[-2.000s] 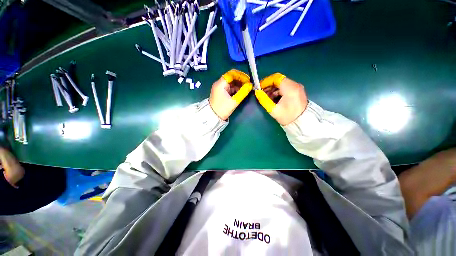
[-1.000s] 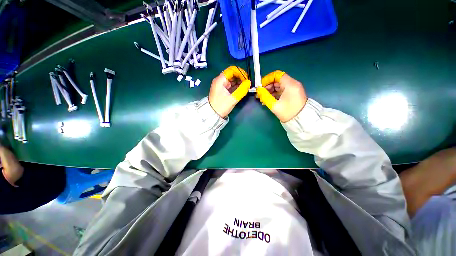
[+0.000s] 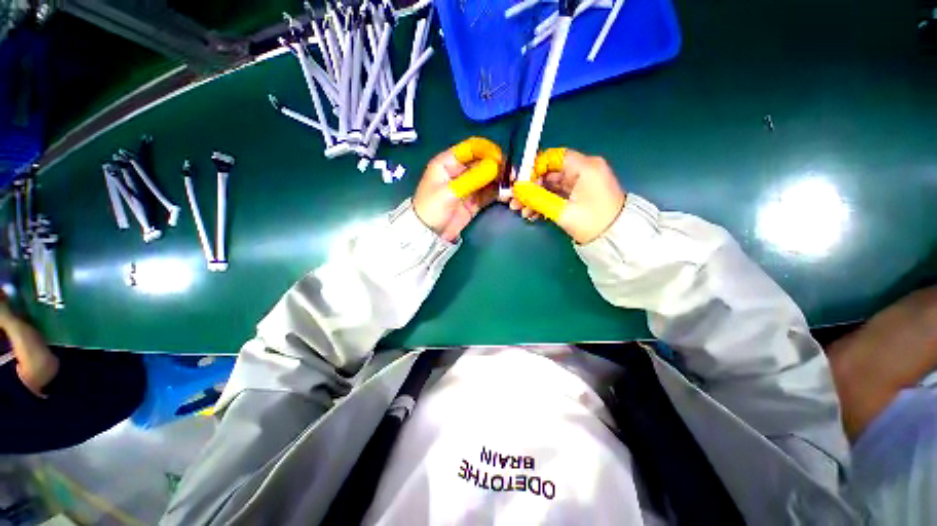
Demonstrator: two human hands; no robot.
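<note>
A white cable harness runs from my hands up over the blue parts tray, its dark end at the top. My right hand, with yellow finger cots, pinches its lower end. My left hand, also with yellow cots, is closed at a small white connector housing and a thin dark lead wire beside the harness. The fingertips of both hands almost meet. How the wire and housing join is hidden by the fingers.
The blue parts tray holds white cables and thin dark wires. A harness pile lies left of it, with loose white housings below. Smaller harness groups lie farther left. A person's arm shows at far left, another person's arm at far right.
The harness has tilted so its upper end leans right. My left hand has shifted slightly left and turned, and the small white housing shows between the hands.
</note>
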